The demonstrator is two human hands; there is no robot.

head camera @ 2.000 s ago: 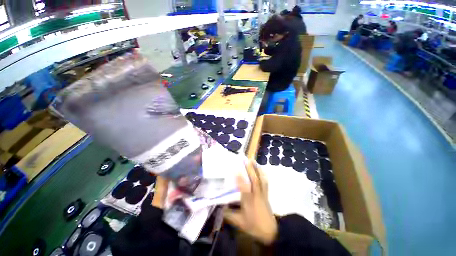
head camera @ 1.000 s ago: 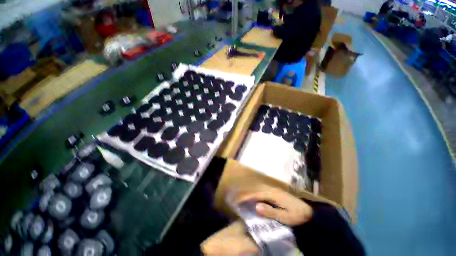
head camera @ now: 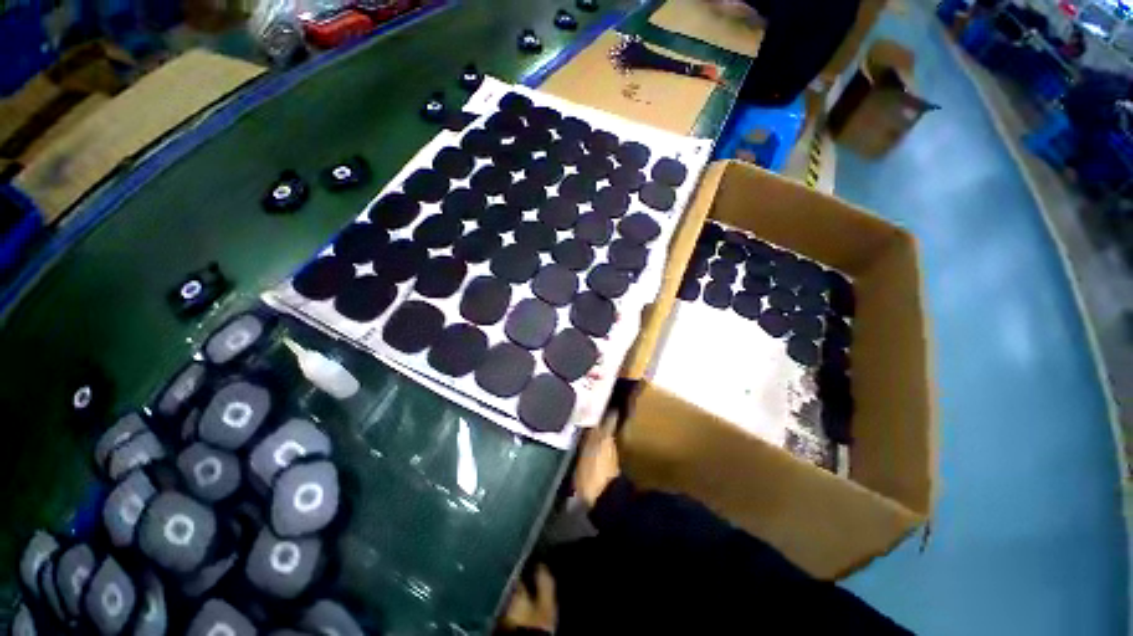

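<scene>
Black covers lie in rows on a white liner sheet (head camera: 495, 400) on the green bench. My right hand (head camera: 596, 465) is low in the view, between the sheet's near corner and the carton, partly hidden by my dark sleeve. My left hand (head camera: 532, 605) is small and blurred at the bench edge near the bottom. A greyish patch shows between the hands; I cannot tell what it is or whether either hand grips it. A brown carton (head camera: 777, 460) stands open at the right, with black covers and white sheet inside.
Grey-faced housings with pale rings (head camera: 180, 528) are piled at lower left. A white glue bottle (head camera: 326, 370) lies beside them. Single units (head camera: 286, 191) are spaced along the belt. Tan cardboard (head camera: 137, 124) lies beyond it. A person in dark clothing (head camera: 801, 44) and a blue stool (head camera: 760, 134) are behind the carton.
The crumpled printed bag was held up over the bench, then low between my hands; it is no longer clearly visible. My hands are lower, and the view has turned down towards the bench.
</scene>
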